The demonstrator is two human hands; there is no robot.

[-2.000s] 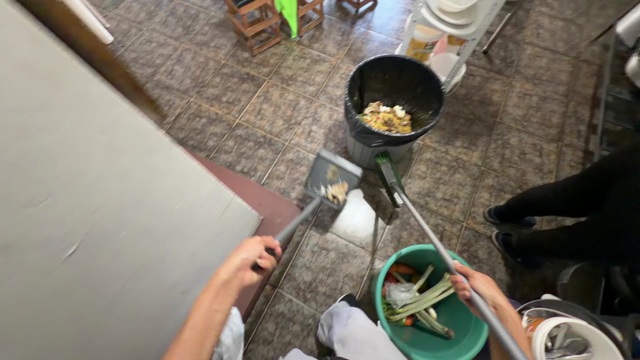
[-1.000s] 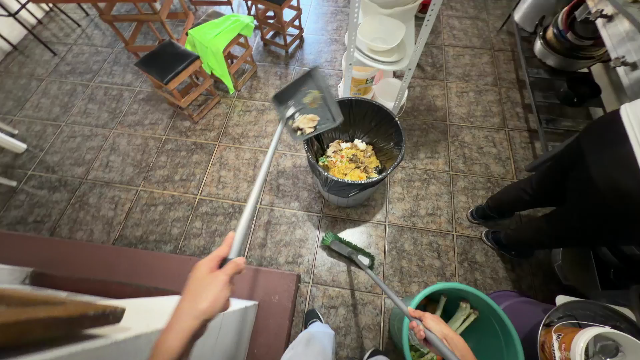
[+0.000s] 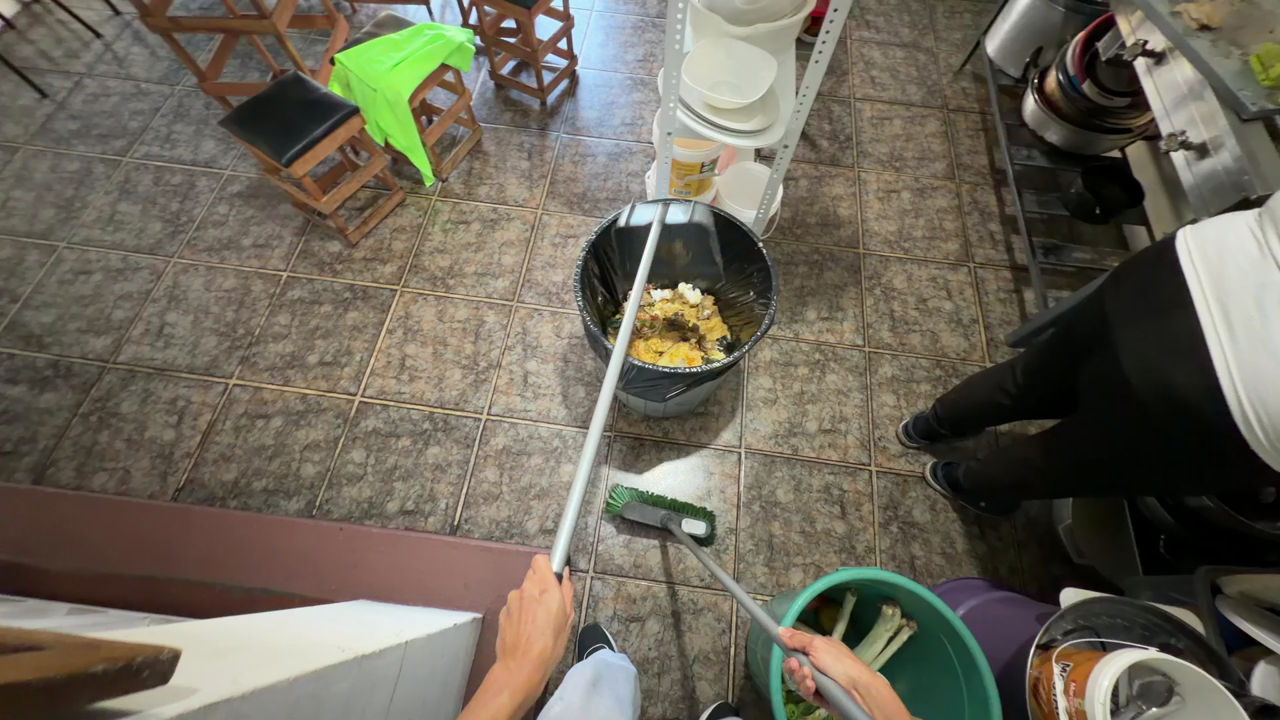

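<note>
My left hand (image 3: 535, 620) grips the end of a long-handled dustpan (image 3: 608, 400); its pan is tipped down inside the far rim of a trash bin (image 3: 675, 390) lined with a black bag. Food scraps (image 3: 680, 325) lie in the bin. My right hand (image 3: 840, 672) holds the grey handle of a broom (image 3: 665, 515), whose green bristles are by the floor, in front of the bin. Beneath my right hand stands a green plastic tub (image 3: 955, 640) with vegetable stalks (image 3: 885, 635) in it.
A metal shelf rack (image 3: 805, 110) with white bowls stands behind the bin. A person (image 3: 1090, 390) in black trousers stands at the right, by pots (image 3: 1085, 110). Wooden stools (image 3: 330, 165), one under a green cloth (image 3: 400, 80), are back left. A white bucket (image 3: 1165, 690) is lower right.
The dustpan has gone from upright above the bin's left side, with scraps on it, to tipped down inside the bin. Two seconds ago it was near the floor beside the bin.
</note>
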